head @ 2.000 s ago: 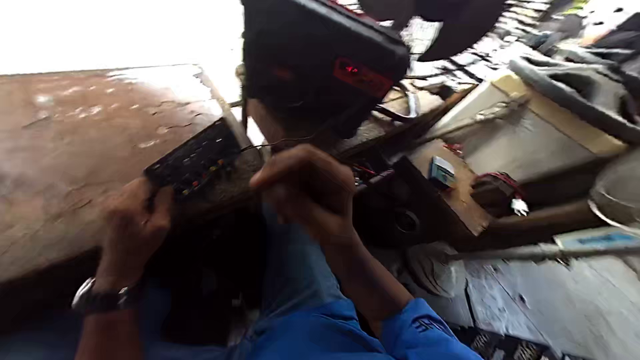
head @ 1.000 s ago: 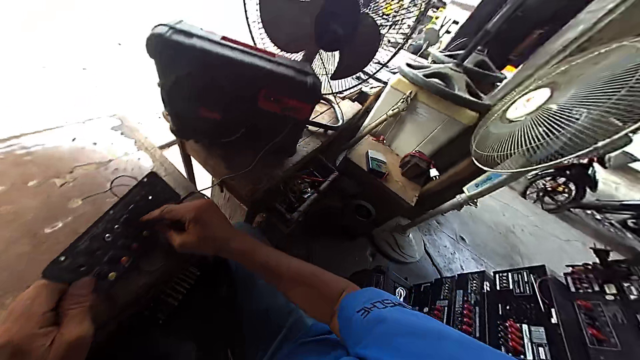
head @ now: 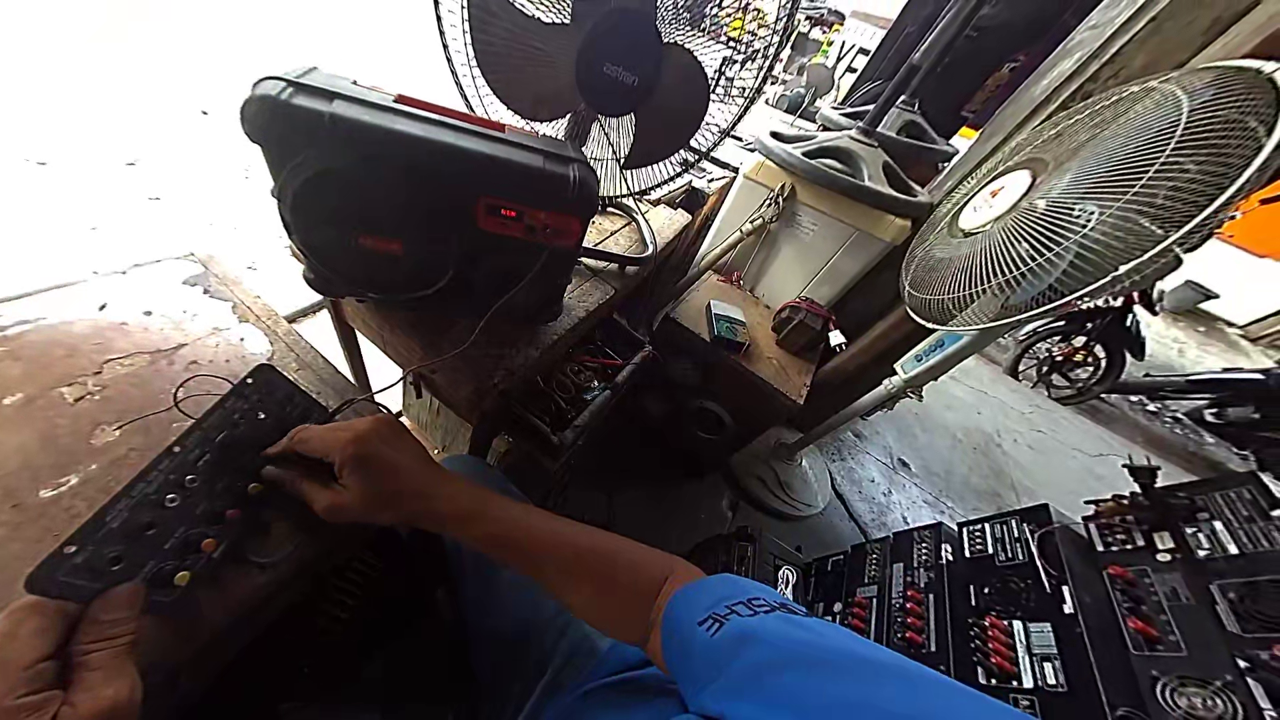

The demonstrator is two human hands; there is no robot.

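Note:
A black amplifier or mixer control panel (head: 190,490) with knobs, jacks and coloured knob tips lies tilted at the left, over the table's edge. My left hand (head: 75,650) grips its lower left corner, thumb on top. The fingers of my right hand (head: 365,470) are at the panel's right part, near a yellow-tipped knob; whether they pinch a small part cannot be told. A thin dark cable (head: 470,335) runs from near the panel up to a black portable speaker (head: 420,190) with a red lit display.
A worn table (head: 60,400) is at the left. The speaker stands on a wooden bench (head: 590,300). Beyond are a black fan (head: 620,70), a pale pedestal fan (head: 1080,210) and a wooden box (head: 750,335) with a small meter. Several black amplifier modules (head: 1000,600) stand at the lower right.
The view has swung right since two seconds ago. Since one second ago my right hand has shifted toward the panel's upper right end. My left hand stays at the lower corner.

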